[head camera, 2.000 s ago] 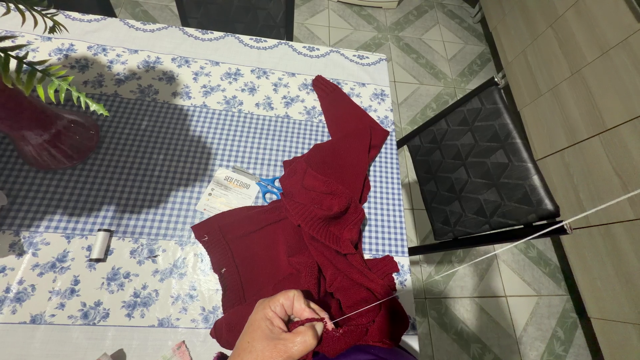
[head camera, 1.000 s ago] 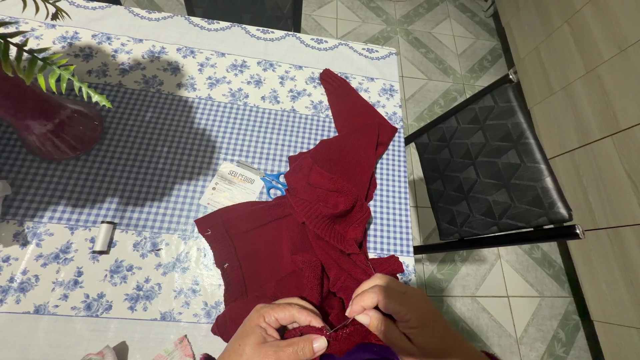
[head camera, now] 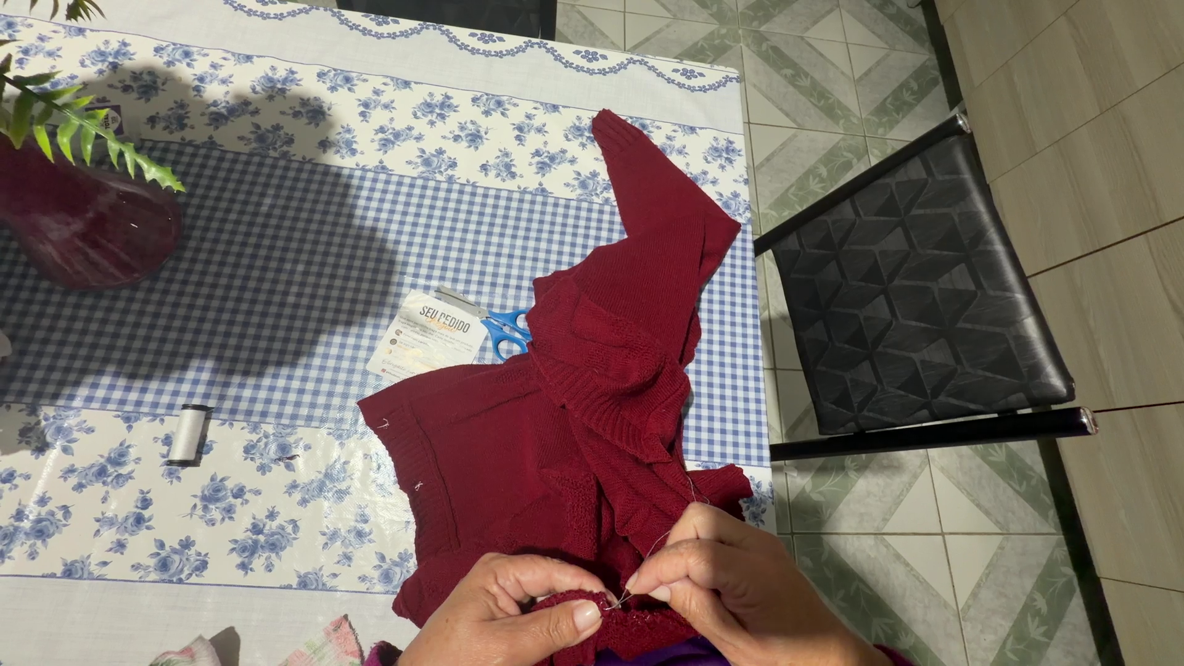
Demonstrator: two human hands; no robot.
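Note:
A dark red knitted garment (head camera: 490, 444) lies over the table's near right part, one sleeve stretched toward the far edge. My left hand (head camera: 518, 610) pinches a gathered edge of it between thumb and fingers. Close beside, my right hand (head camera: 731, 583) holds a thin light thread (head camera: 659, 546) at that edge; whether a needle is between its fingertips I cannot tell. Blue-handled scissors (head camera: 507, 333) lie partly on a printed card (head camera: 430, 335), next to the garment. A spool of white thread (head camera: 189, 435) rests on the tablecloth at left.
A patterned tablecloth (head camera: 444, 231) covers the table. At left stand a dark red vase (head camera: 92, 222) and fern leaves (head camera: 83, 129). A black chair (head camera: 925, 296) is at the table's right side. Floral cloth pieces (head camera: 324, 643) lie at the near edge.
Two seconds ago only my left hand showed, with a thread drawn taut off to the right. My right hand has since come in beside it, and the thread now hangs slack.

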